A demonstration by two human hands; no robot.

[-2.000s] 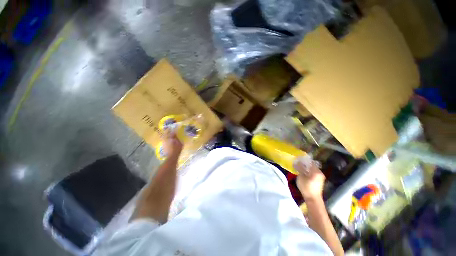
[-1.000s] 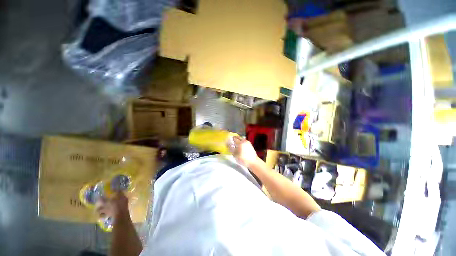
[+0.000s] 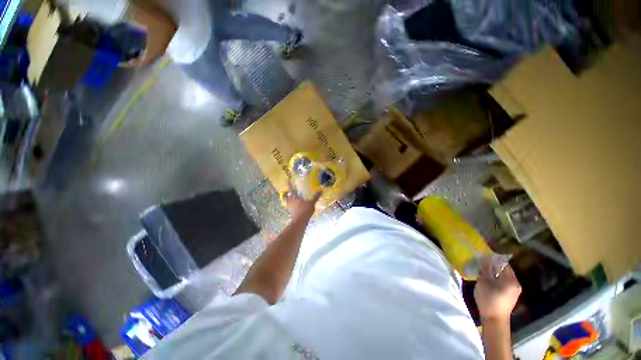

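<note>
My right hand [image 3: 497,290] grips the clear wrap at the near end of a stack of yellow tape rolls [image 3: 453,232], a solid yellow cylinder held to the right of my body. My left hand [image 3: 301,205] is at several yellow tape rolls [image 3: 326,177] with grey cores, over a flat brown cardboard carton [image 3: 281,132]. Its fingers are at the rolls' near edge, partly in clear plastic. Whether these are single rolls or stacks seen end-on, I cannot tell.
A person [image 3: 193,42] walks at the upper left. A dark lined bin [image 3: 163,256] stands at lower left. An open carton [image 3: 400,151], a large cardboard sheet [image 3: 576,155] and plastic-wrapped goods [image 3: 450,60] lie ahead right. An orange-blue tape dispenser [image 3: 575,337] is at lower right.
My view has swung left, so the bench and shelving have mostly left the picture. A walking person has come into view. Both hands still hold yellow tape rolls.
</note>
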